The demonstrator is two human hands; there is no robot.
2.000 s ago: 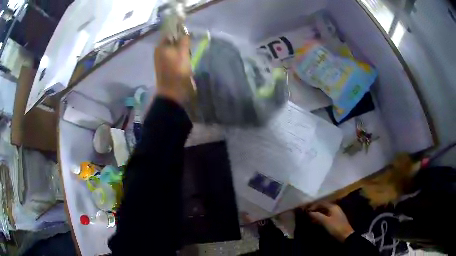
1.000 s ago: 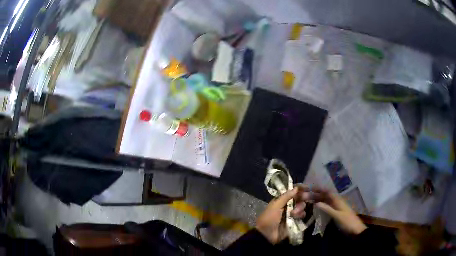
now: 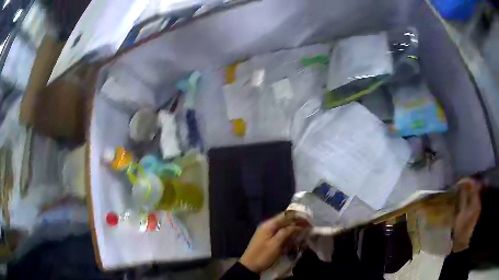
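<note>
My left hand [image 3: 269,240], in a black sleeve at the bottom centre, is closed on a loosely coiled pale strap [image 3: 300,204]. The strap runs right along the desk's near edge. My right hand [image 3: 466,216], upright at the lower right, holds its other end; the fingertips are blurred. Just beyond the strap, printed white sheets [image 3: 350,147] lie on the desk, with a small dark-blue picture card [image 3: 331,196] by their near corner. A black flat panel [image 3: 250,191] lies left of the sheets.
The high-sided white desk [image 3: 96,240] holds a yellow-green bottle [image 3: 186,196], a red cap [image 3: 111,219], a blue-yellow packet [image 3: 420,116], keys [image 3: 424,157] and a clear bag with green edging [image 3: 358,68]. A brown carton [image 3: 60,109] stands beyond its left side.
The grey bundle over the desk is gone from view. The coiled strap, lifted in my left hand, came down between both hands; my right hand has since moved right, stretching it. The view has shifted.
</note>
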